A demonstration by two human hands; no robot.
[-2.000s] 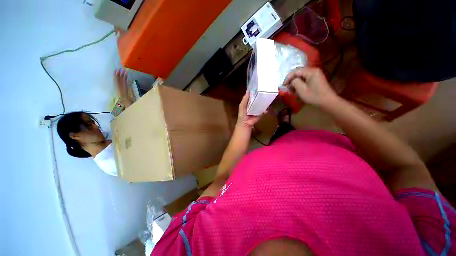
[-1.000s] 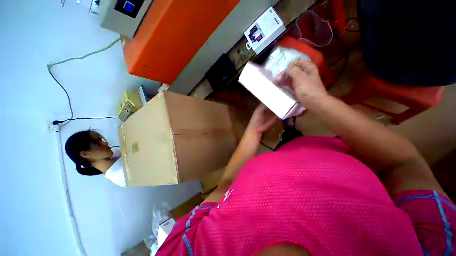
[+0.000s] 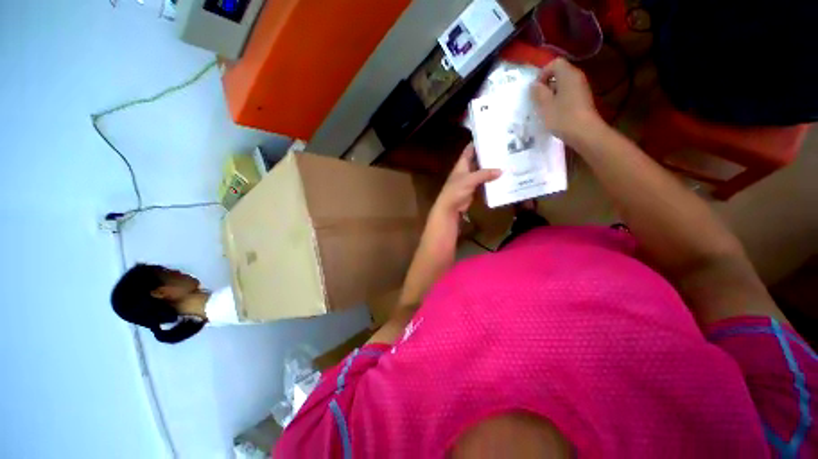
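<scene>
A white retail box [image 3: 525,166] is held up in front of me, its broad printed face towards the camera. My left hand [image 3: 465,184] grips its lower left edge, with the thumb on the face. My right hand [image 3: 563,97] is at its upper right corner, fingers bent and pinching what looks like clear film. Shiny film [image 3: 507,81] shows above the box's top edge; how far it covers the box cannot be told. Another hang-tab box [image 3: 476,37] lies on the narrow strip beyond my hands.
A large brown carton [image 3: 359,238] stands left of my arms, with a person [image 3: 166,300] behind it. An orange machine housing [image 3: 309,58] is at the upper left. An orange stool [image 3: 717,157] with a dark object [image 3: 740,63] is at the right. Film-wrapped boxes [image 3: 303,385] lie lower left.
The held box has turned from showing a narrow side to showing its broad printed face. My right hand has moved up to the box's upper corner.
</scene>
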